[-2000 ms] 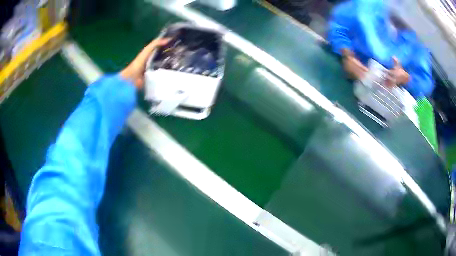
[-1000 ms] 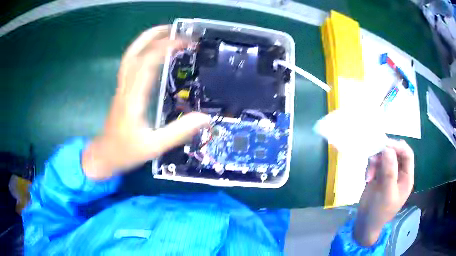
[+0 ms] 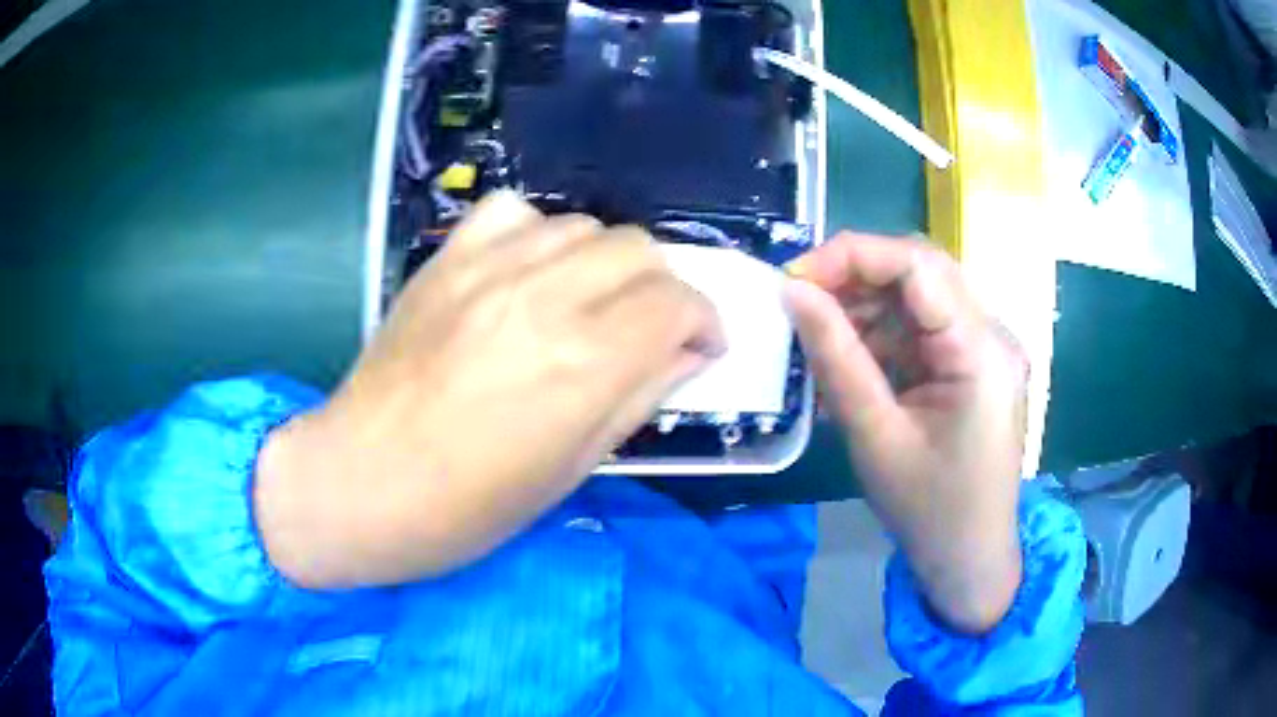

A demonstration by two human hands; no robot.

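Note:
The white projector housing point(image 3: 801, 434) lies open in front of me. A white sheet piece point(image 3: 742, 336) lies over the near part of the housing and covers the main board. My right hand point(image 3: 917, 378) pinches the sheet's far right corner between thumb and index finger. My left hand point(image 3: 490, 378) is over the near left of the housing, its fingertips at the sheet's left side; whether they grip it is hidden. The white ribbon cable point(image 3: 875, 112) sticks out to the right from the black block point(image 3: 644, 133).
Right of the housing is the yellow backing stack point(image 3: 938, 84) with white pieces. Beyond it a white paper sheet point(image 3: 1148, 231) bears a glue carton point(image 3: 1104, 63) and a glue tube point(image 3: 1113, 165). Printed sheets point(image 3: 1239, 210) lie far right. A grey stool-like object point(image 3: 1141, 546) is below right.
The white sheet piece has moved left from beside the yellow stack to over the board. Both hands have come together over the near part of the housing. The housing appears higher in view.

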